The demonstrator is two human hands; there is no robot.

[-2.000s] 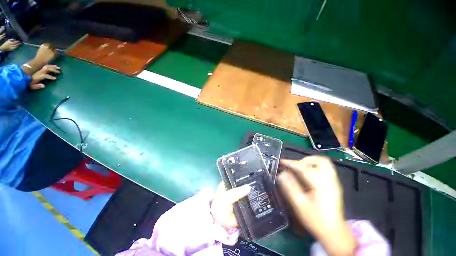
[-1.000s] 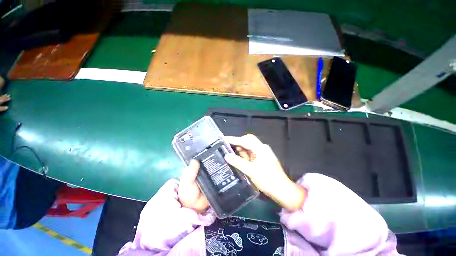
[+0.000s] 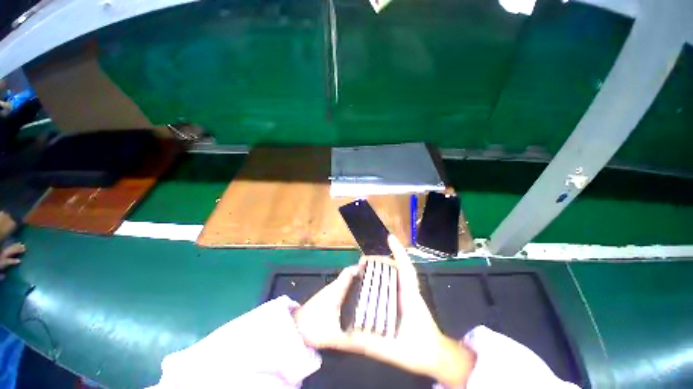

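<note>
Several phones (image 3: 375,298) are held together as a stack, seen on their thin gold and white side edges. My left hand (image 3: 327,310) grips the stack from the left and below. My right hand (image 3: 419,323) grips it from the right, with a finger raised at its top end. The stack is held above the black phone tray (image 3: 486,319), whose middle is hidden behind my hands. The faces of the held phones do not show clearly.
One black phone (image 3: 365,226) lies on the wooden board (image 3: 266,199), another (image 3: 438,222) right of the blue pen (image 3: 414,219). A grey folder (image 3: 386,169) lies behind. A slanting post (image 3: 581,144) stands right. A red-brown board (image 3: 91,207) and a person's hand (image 3: 11,255) are left.
The held phones have turned from their backs with batteries showing to their side edges. Both hands now press the stack from its two sides. The view has tilted up, showing more shelf and post.
</note>
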